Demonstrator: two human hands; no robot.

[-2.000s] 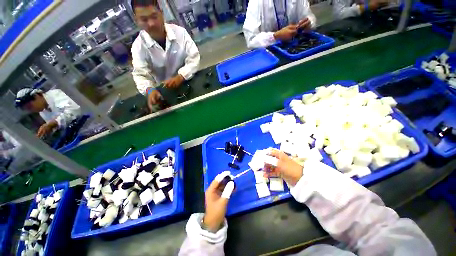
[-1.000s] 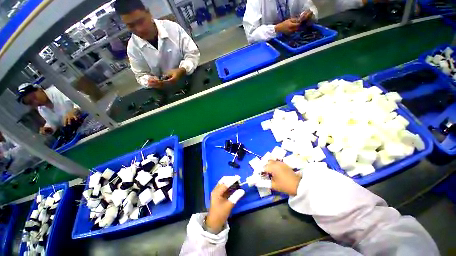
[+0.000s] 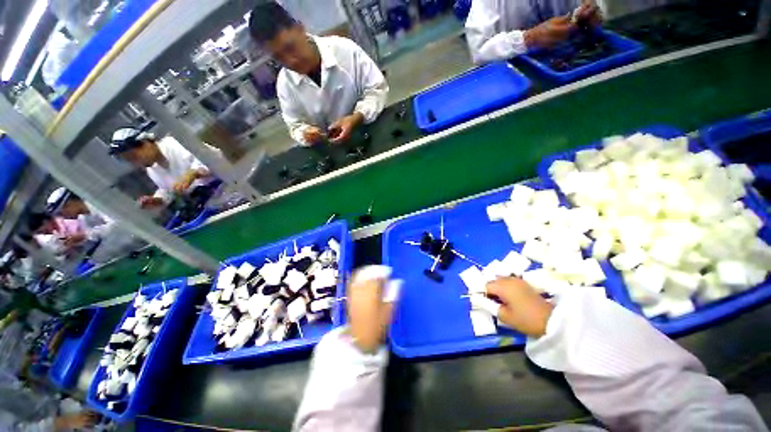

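My left hand (image 3: 369,310) is blurred, with white on its fingertips, over the gap between the output tray (image 3: 270,348) and the centre work tray (image 3: 410,325). What it holds is hidden. My right hand (image 3: 520,305) is over the centre tray, fingers bent down at white housings (image 3: 483,321); a thin line shows beside the fingertips, and its grip is unclear. Several black inserts (image 3: 437,251) with thin leads lie in the centre tray. More white housings lie in its right part and heap the supply tray (image 3: 697,224). Black-and-white assemblies (image 3: 275,305) fill the output tray.
A second tray of assemblies (image 3: 131,359) stands farther left. The green conveyor belt (image 3: 372,186) runs behind the trays. Across it, white-coated people (image 3: 330,84) handle small parts beside blue trays (image 3: 473,94). A metal post (image 3: 127,215) slants at left.
The view has turned left. My left hand has moved away from my right hand, out of the centre tray towards the output tray. My right hand remains at the white pieces.
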